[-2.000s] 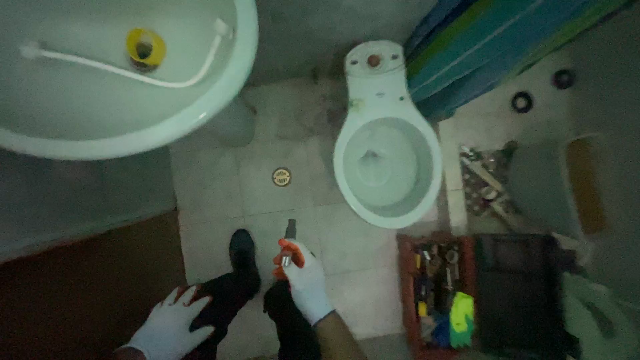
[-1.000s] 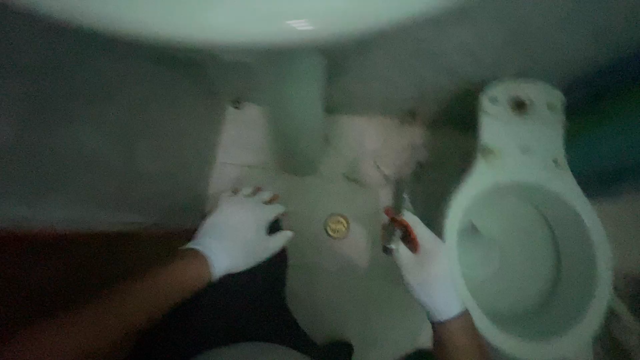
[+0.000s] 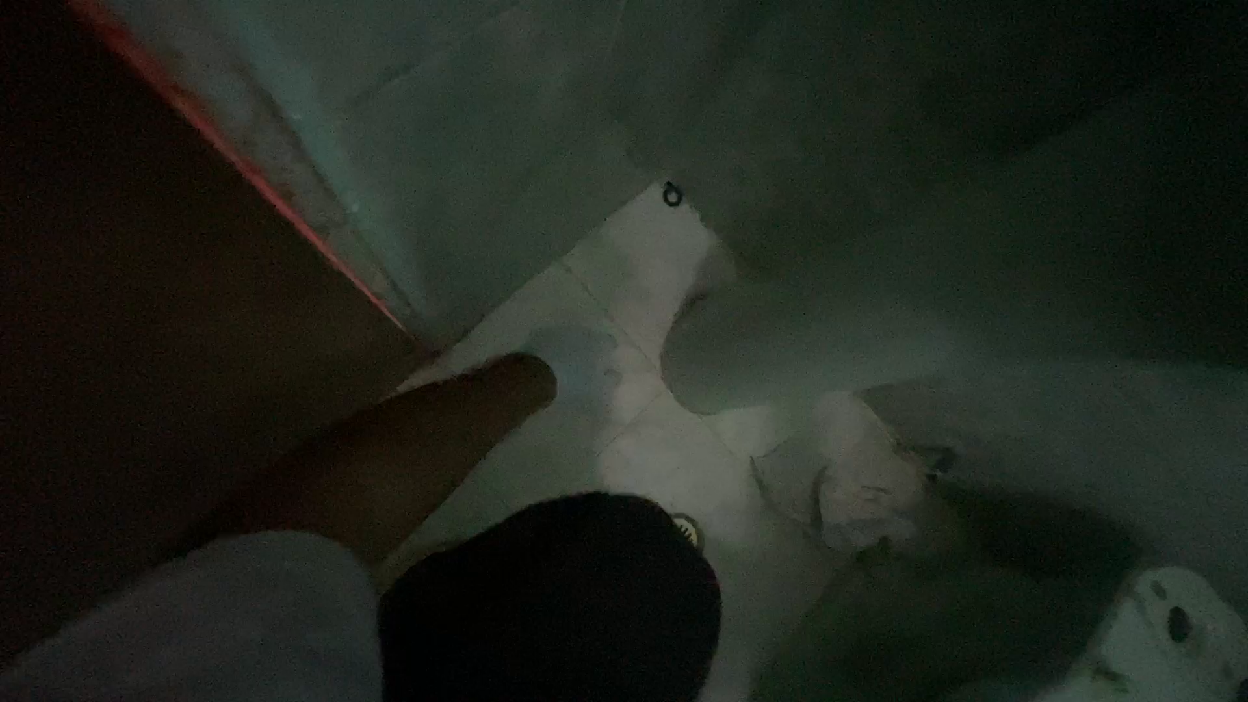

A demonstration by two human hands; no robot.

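Note:
My left hand (image 3: 577, 369), in a pale glove, is a dim blur beyond the end of my bare forearm, over the tiled floor near the basin pedestal (image 3: 751, 356). Its fingers do not show clearly, and whether it holds anything cannot be told. My right hand is out of view, and so is the orange-and-metal tool seen in it earlier. A round floor drain (image 3: 686, 530) lies beside my dark-clothed knee (image 3: 585, 595), which partly covers it. A small dark ring-shaped thing (image 3: 672, 194) is at the far corner of the floor.
Part of the white toilet (image 3: 1165, 634) shows at the lower right. A tiled wall (image 3: 487, 146) rises behind the floor, with a reddish edge (image 3: 263, 185) at the left. A small dark fitting (image 3: 934, 461) is near the wall right of the pedestal. The light is very dim.
The view has swung strongly toward the floor corner beside the pedestal. My right hand and its tool have left the view. My left glove, plain with spread fingers before, is now dim and blurred.

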